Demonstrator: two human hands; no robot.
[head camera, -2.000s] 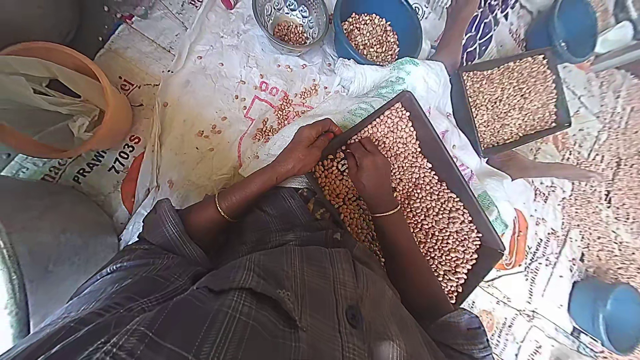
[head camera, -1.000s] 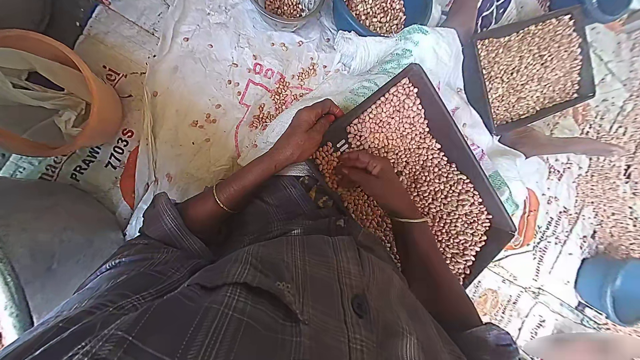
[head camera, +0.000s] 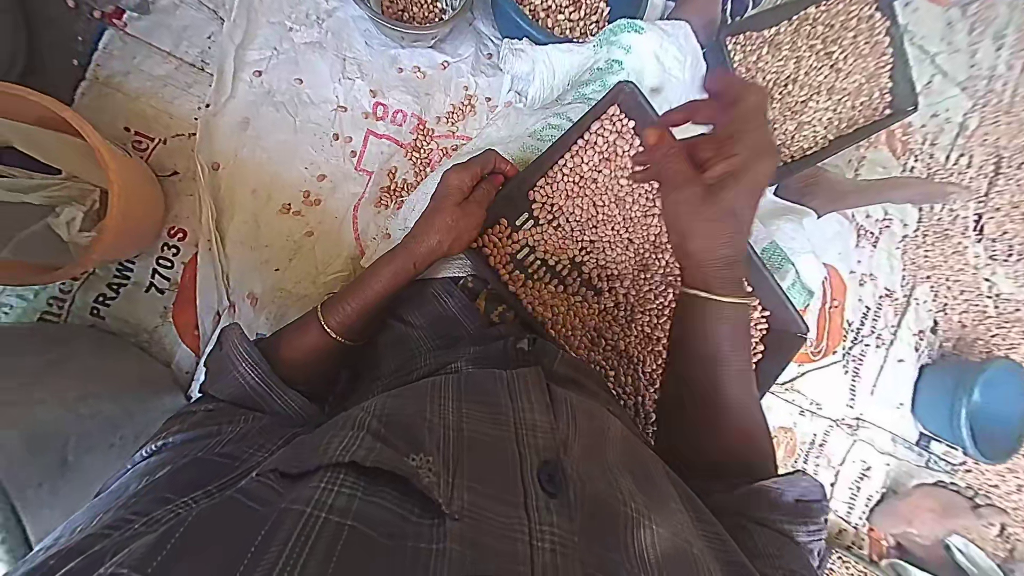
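A dark rectangular tray full of pinkish-brown peanut kernels lies tilted across my lap. My left hand grips the tray's left corner, thumb and fingers closed on the rim. Above the kernels near the tray's upper right edge is my right hand, raised and slightly blurred, its fingers bent; whether a kernel is between them I cannot tell. Dark slots of the tray floor show among the kernels close to my left hand. Each wrist wears a thin bangle.
Loose kernels lie on the white woven sack. A second tray of kernels is at upper right beside a person's foot. Bowls of kernels stand at the top, an orange tub at left, a blue bucket at right.
My right hand has risen from the kernels near the tray's left corner and moved right, over its upper right edge. My left hand stays at the corner. Part of another person has appeared at lower right.
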